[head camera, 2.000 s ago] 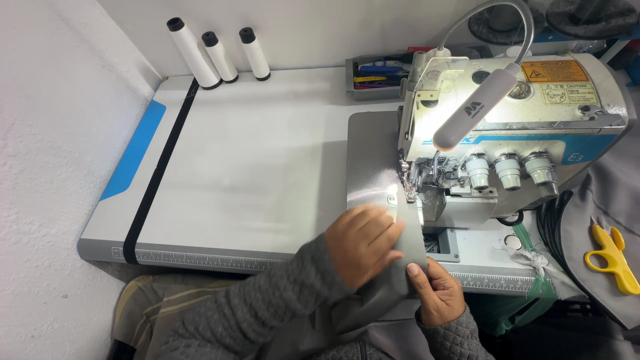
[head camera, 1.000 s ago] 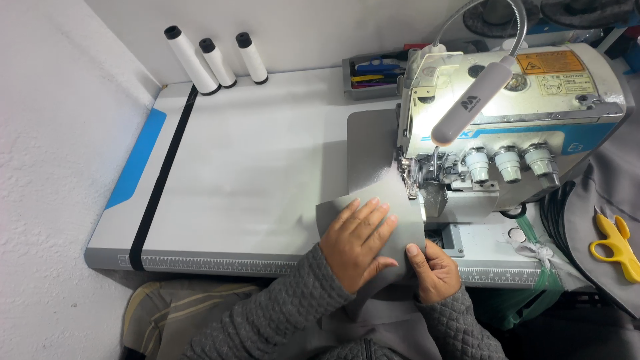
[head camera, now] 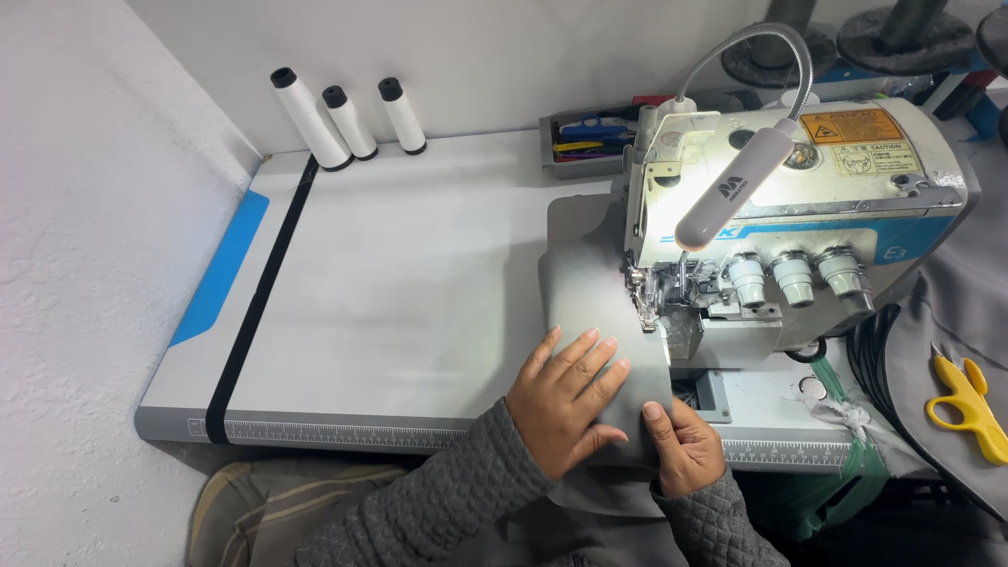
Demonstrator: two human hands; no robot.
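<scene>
Grey fabric (head camera: 602,295) lies on the machine bed, its right edge along the presser foot (head camera: 646,315) of a white Jack overlock sewing machine (head camera: 795,181). My left hand (head camera: 568,398) rests flat on the fabric with spread fingers, left of and nearer to me than the foot. At the fabric's right edge, by the table's front, my right hand (head camera: 683,447) pinches the cloth with the thumb on top; its fingertips are hidden beneath. A lit gooseneck lamp (head camera: 735,189) hangs in front of the machine head. The fabric's near part drops over the table edge towards my lap.
Three white thread cones or tubes (head camera: 309,118) stand at the back left. A grey tray of tools (head camera: 587,163) sits behind the machine. A black elastic band (head camera: 264,299) crosses the white table (head camera: 378,315). Yellow-handled thread snips (head camera: 969,405) lie on grey fabric at the right.
The fabric has moved away from me along the presser foot and now covers more of the machine bed. My left hand has shifted slightly, fingers more spread; my right hand still pinches the edge.
</scene>
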